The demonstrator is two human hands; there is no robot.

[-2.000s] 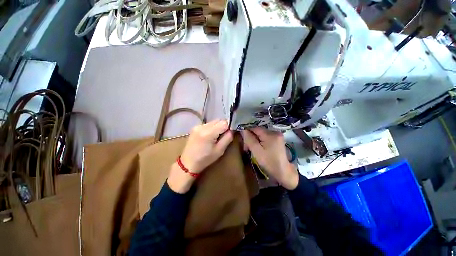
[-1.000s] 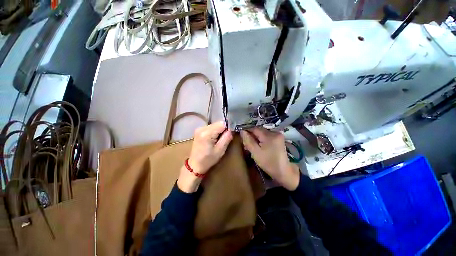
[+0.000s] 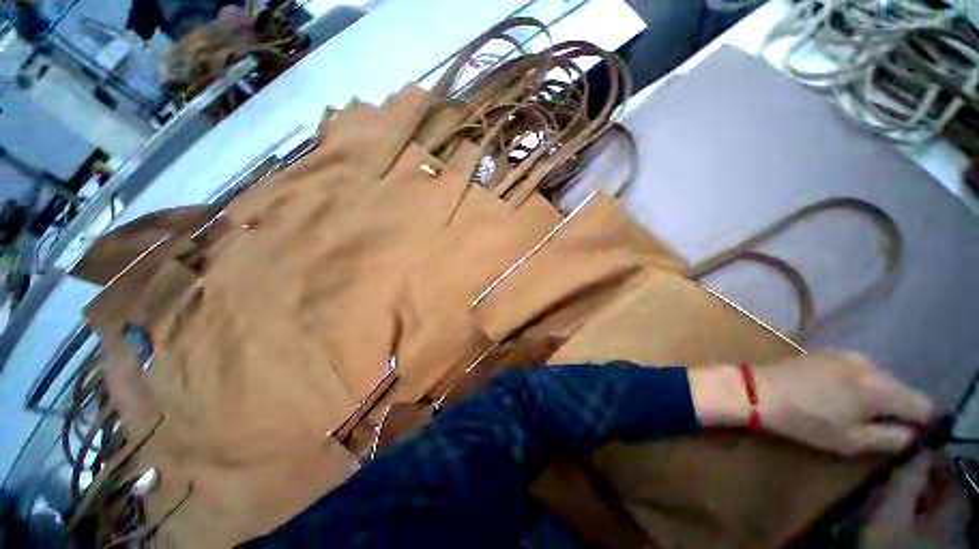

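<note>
A tan bag panel point(image 3: 741, 483) lies in front of me, with a thin brown handle loop point(image 3: 789, 220) standing from its pale-edged top onto the grey table. My left hand point(image 3: 848, 405), with a red bracelet at the wrist, grips the panel's edge near the right rim of the picture. My right hand point(image 3: 923, 504) is blurred and cut off at the bottom right corner, beside the left hand; its fingers are unclear. Only small dark and shiny machine parts show by the fingertips.
A large pile of tan bag bodies point(image 3: 311, 290) lies on my left, with brown handles point(image 3: 537, 118) looping up from it. The grey tabletop point(image 3: 730, 139) extends beyond the panel. A pale strap bundle point(image 3: 891, 64) lies at the top right.
The view has swung left, bringing the bag pile into the middle and moving the hands to the lower right. The sewing machine head and blue bin are out of view.
</note>
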